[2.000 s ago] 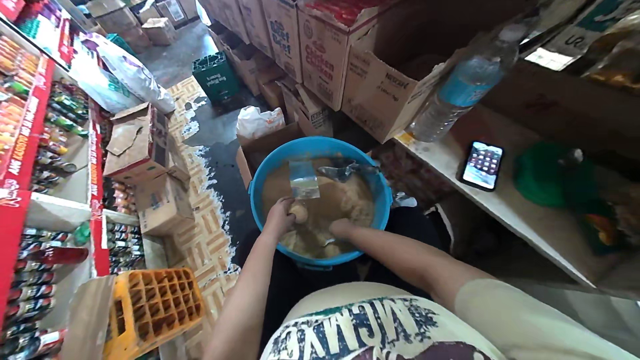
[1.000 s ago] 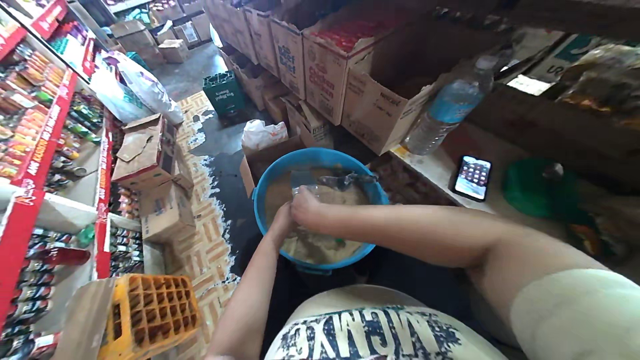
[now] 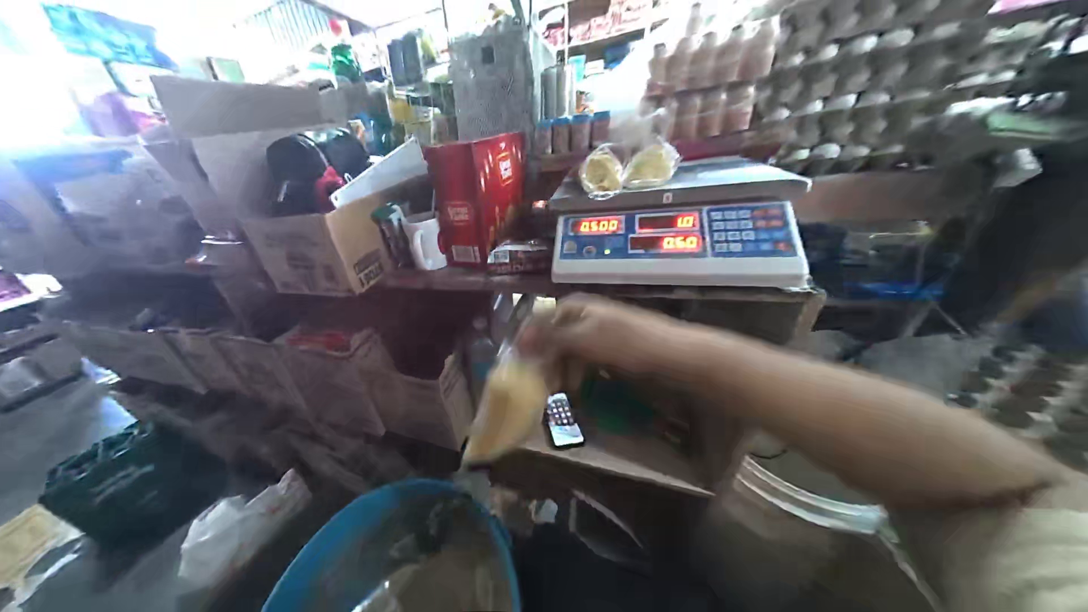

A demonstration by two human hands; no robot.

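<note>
My right hand (image 3: pixel 557 336), blurred, grips the top of a clear plastic bag (image 3: pixel 506 408) with pale tan contents. The bag hangs just above the far rim of a blue plastic tub (image 3: pixel 382 493), which holds tan material. My left hand is out of the frame. Past my right hand, a digital weighing scale (image 3: pixel 680 268) stands on the counter with its red digits lit. Two tied clear bags of yellowish contents (image 3: pixel 629 170) rest on its metal pan.
A smartphone (image 3: pixel 563 421) lies on the lower shelf (image 3: pixel 629 463). On the counter stand an open cardboard box (image 3: pixel 297 251), a white mug (image 3: pixel 425 240) and a red carton (image 3: pixel 476 200). Egg trays (image 3: pixel 867 85) are stacked at the back right. A dark green crate (image 3: pixel 127 484) is at left.
The view has swung up towards the counter. My right hand has left the tub and now holds a filled bag up. My left hand, in the tub before, has gone from view.
</note>
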